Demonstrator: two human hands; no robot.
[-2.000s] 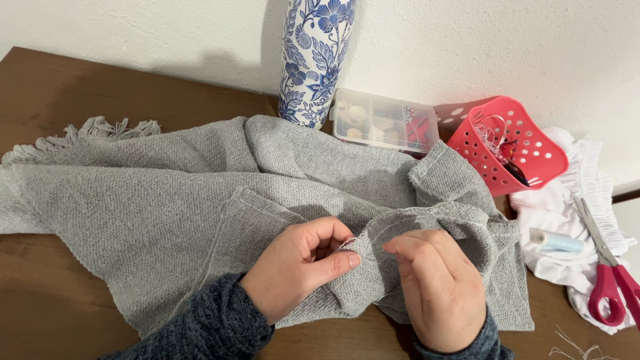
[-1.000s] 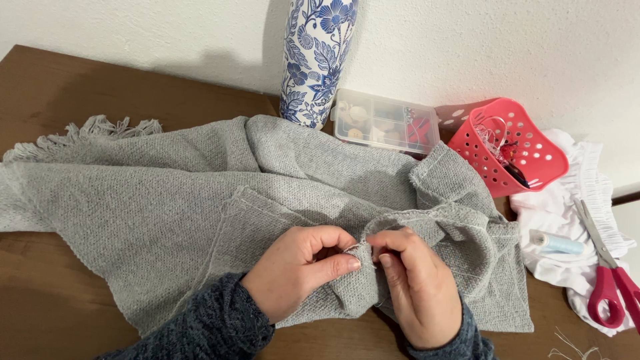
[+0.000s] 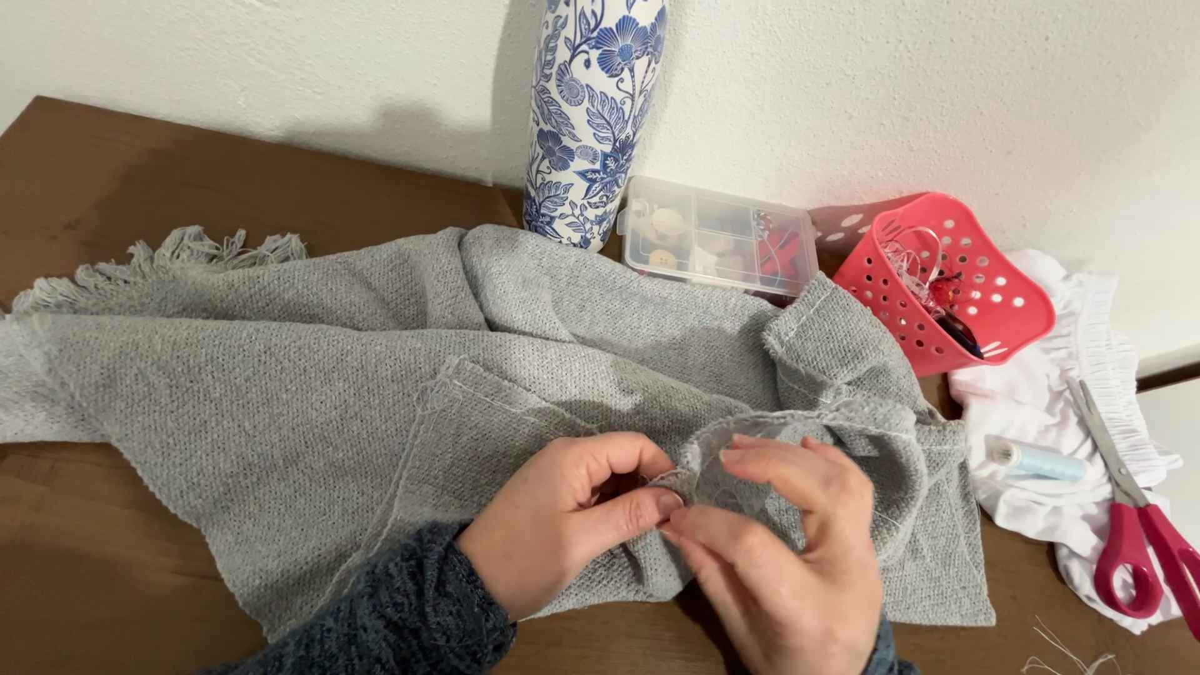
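A grey knitted garment (image 3: pixel 281 403) with a fringed end at the left lies spread over the brown wooden table. My left hand (image 3: pixel 572 525) pinches the edge of its fabric between thumb and forefinger. Close against it, my right hand (image 3: pixel 787 553) has its thumb and forefinger at the same edge, the other fingers raised and spread. Whether a needle is between the right fingertips cannot be made out. A rounded opening of the garment, with a seam along its rim, lies behind the right hand.
Behind the garment stand a blue-and-white floral vase (image 3: pixel 595 122), a clear compartment box (image 3: pixel 717 239) of buttons and a pink perforated basket (image 3: pixel 947 281). At the right, a spool of light blue thread (image 3: pixel 1041 461) and pink-handled scissors (image 3: pixel 1130 511) lie on white cloth (image 3: pixel 1017 422). Loose threads (image 3: pixel 1069 652) lie near the front.
My right hand moved in to the fabric edge beside my left fingertips, and its other fingers have since lifted and spread. My left hand keeps its pinch on the fabric.
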